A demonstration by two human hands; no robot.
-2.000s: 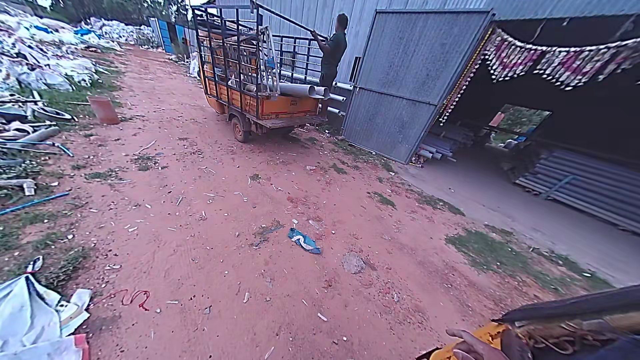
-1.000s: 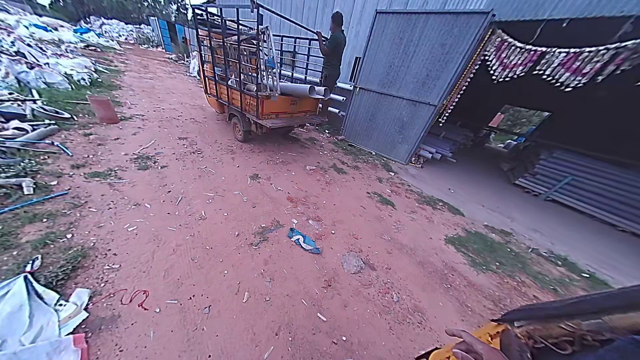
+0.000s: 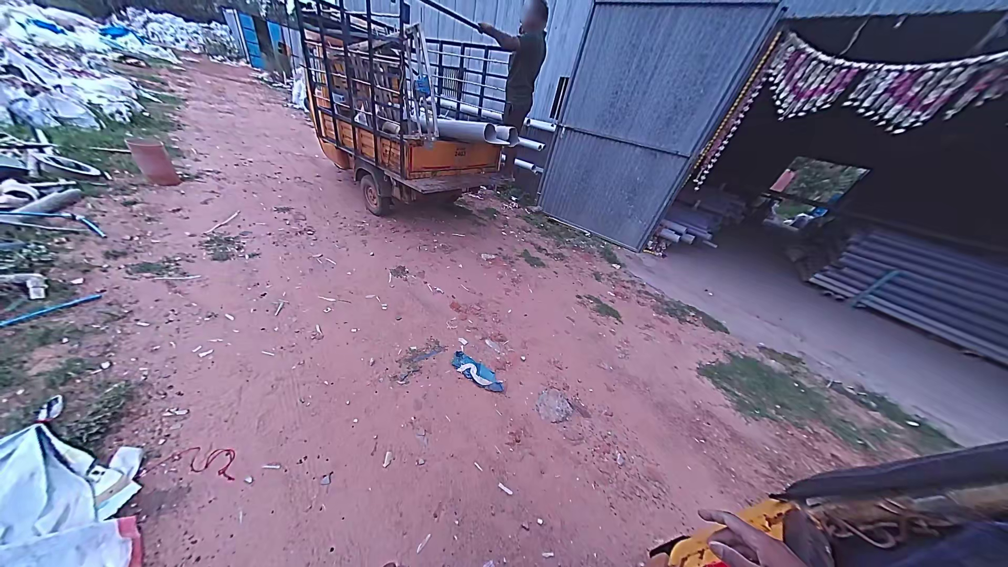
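Note:
One of my hands [image 3: 744, 542] shows at the bottom right edge, resting at a yellow-painted metal part [image 3: 697, 547]; it looks like my left hand, with fingers extended and partly cut off by the frame. Beside it lie a dark padded edge [image 3: 906, 468] and some rope or cord [image 3: 866, 531]. My other hand is out of the picture. Farther off, an orange three-wheeled cargo vehicle [image 3: 461, 157] with a black rail cage carries large grey pipes [image 3: 465, 130]. A person [image 3: 526, 67] stands at its right side, an arm raised to a long dark bar.
A grey metal door [image 3: 657, 118] stands beside a shed with stacked pipes [image 3: 929, 283]. Blue cloth or plastic [image 3: 478, 372] lies on the red dirt. White sacks [image 3: 55, 496], a blue pipe [image 3: 51, 309] and a reddish-brown container [image 3: 153, 161] are at the left.

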